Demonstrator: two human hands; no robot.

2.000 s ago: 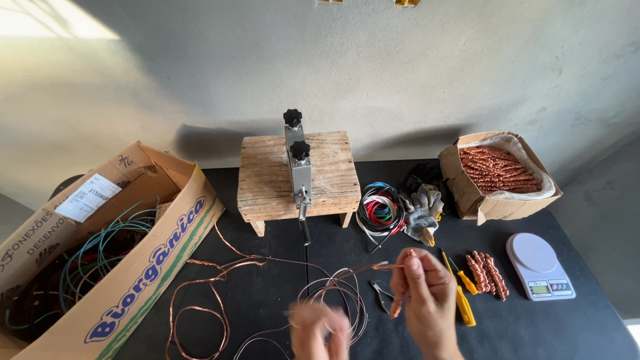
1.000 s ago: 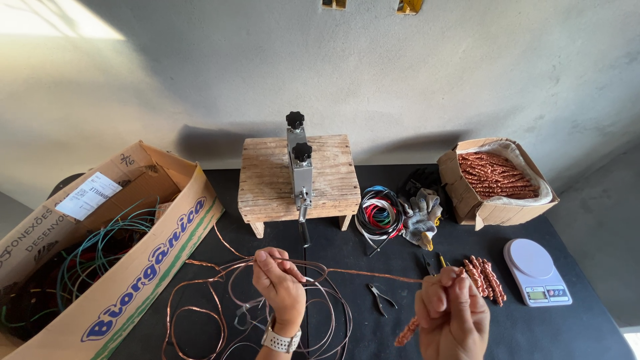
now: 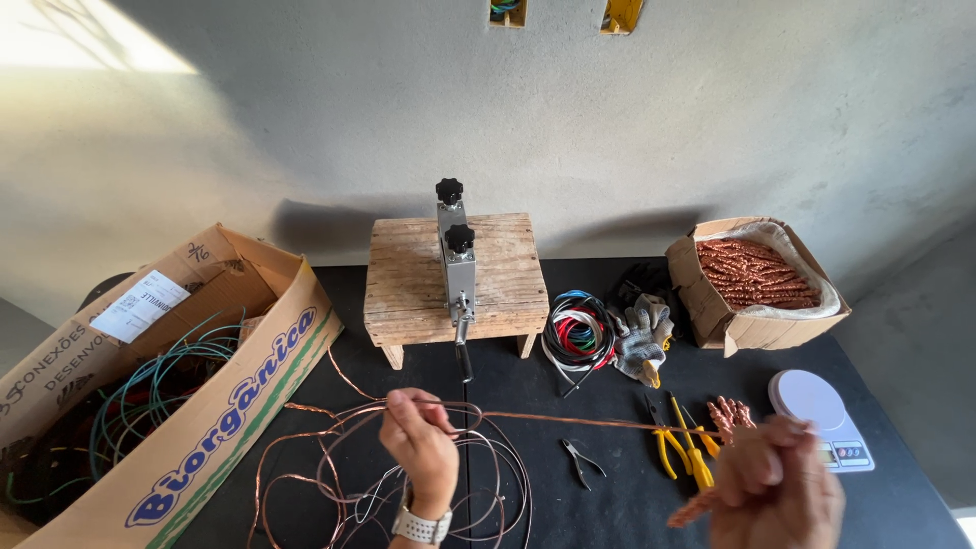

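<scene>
My left hand, with a white watch strap at the wrist, pinches bare copper wire near the loose coils of copper wire on the black table. From it a straight copper strand runs right to my right hand, which is blurred. That hand grips the strand's far end together with a twisted copper bundle, whose end sticks out at its lower left. Behind the right hand lie more twisted copper bundles, partly covered. Small cutting pliers rest on the table between the hands.
A large cardboard box of wires stands left. A hand-cranked wire stripper sits on a wooden stool. Rightward are coiled insulated cables, gloves, yellow-handled pliers, a screwdriver, a kitchen scale and a box of copper bundles.
My hands have moved apart from near each other, and the copper strand now spans between them. Since one second ago my right hand has moved farther right.
</scene>
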